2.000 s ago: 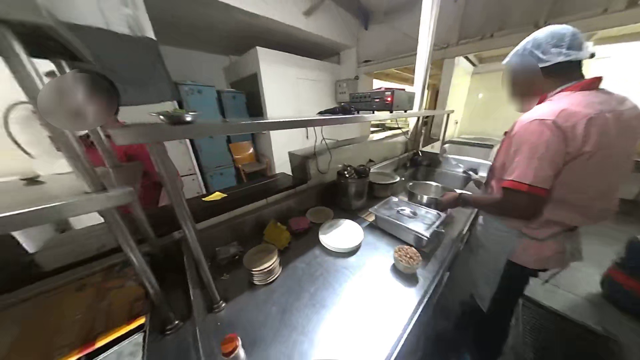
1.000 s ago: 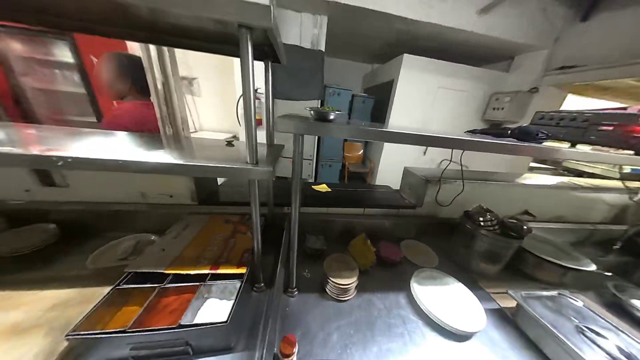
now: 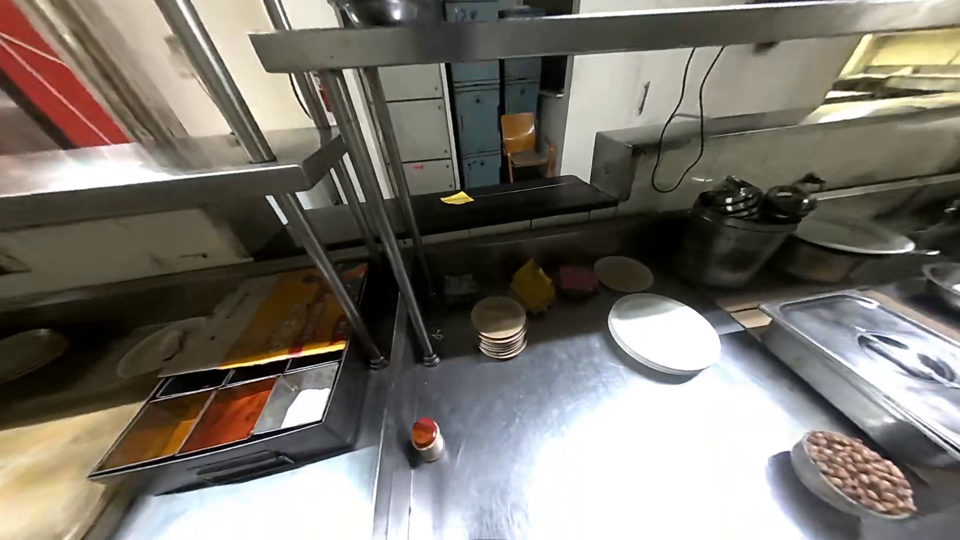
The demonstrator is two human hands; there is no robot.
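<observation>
Neither my left hand nor my right hand shows in the head view. On the steel counter (image 3: 495,487) stands a small red-capped jar (image 3: 428,439). Behind it is a stack of small round plates (image 3: 499,328), with larger white plates (image 3: 664,334) farther right. A bowl of brown nuts or beans (image 3: 855,474) sits near the right edge, beside a lidded steel food pan (image 3: 874,371). At the left, a black spice box (image 3: 315,444) holds orange, red and white powders in compartments, partly covered by a yellow printed sheet (image 3: 292,315).
Steel posts (image 3: 382,225) hold an overhead shelf (image 3: 600,34) across the view. A steel container with ladles (image 3: 724,240) and a covered pot (image 3: 847,240) stand at the back right. A yellow crumpled packet (image 3: 533,286) and pink one (image 3: 577,280) lie behind the small plates.
The view has swung left from the first frame, then partly back right and down. The co-worker seen at the right two seconds ago is out of view.
</observation>
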